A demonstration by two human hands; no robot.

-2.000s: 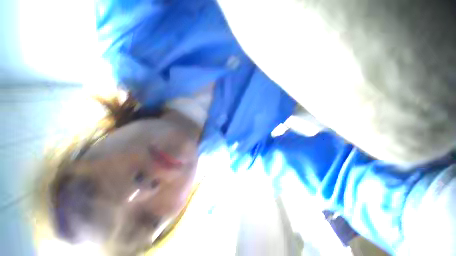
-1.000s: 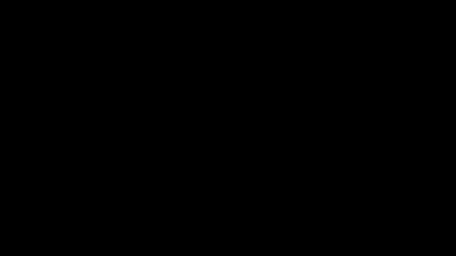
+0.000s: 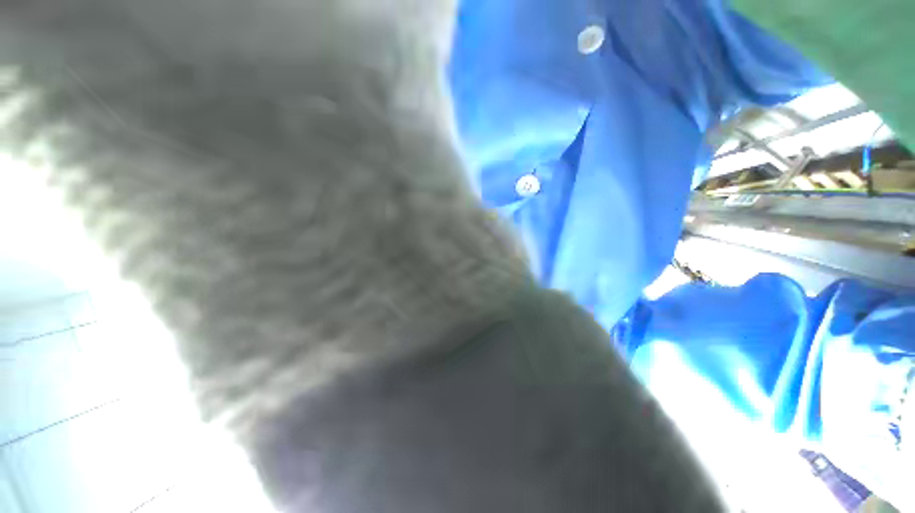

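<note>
A large, blurred, grey ribbed shape, which looks like a gloved hand or its cuff, covers the left and middle of the view, very close to the lens. Its lower part is a smooth darker grey. Which hand it is, and what its fingers do, cannot be told. A blue smock with white buttons is behind it, seen from the front. A blue sleeve reaches to the right edge; no hand can be made out at its end. No work piece can be made out.
A blurred green surface cuts across the top right corner. Metal rails and shelving with brown boxes show at the right. Pale lined panels are at the lower left. A small purple-grey item is at the lower right.
The view was fully black one second ago and is lit now. The face seen before is out of view or hidden. The grey shape has moved from the upper right to the left and middle.
</note>
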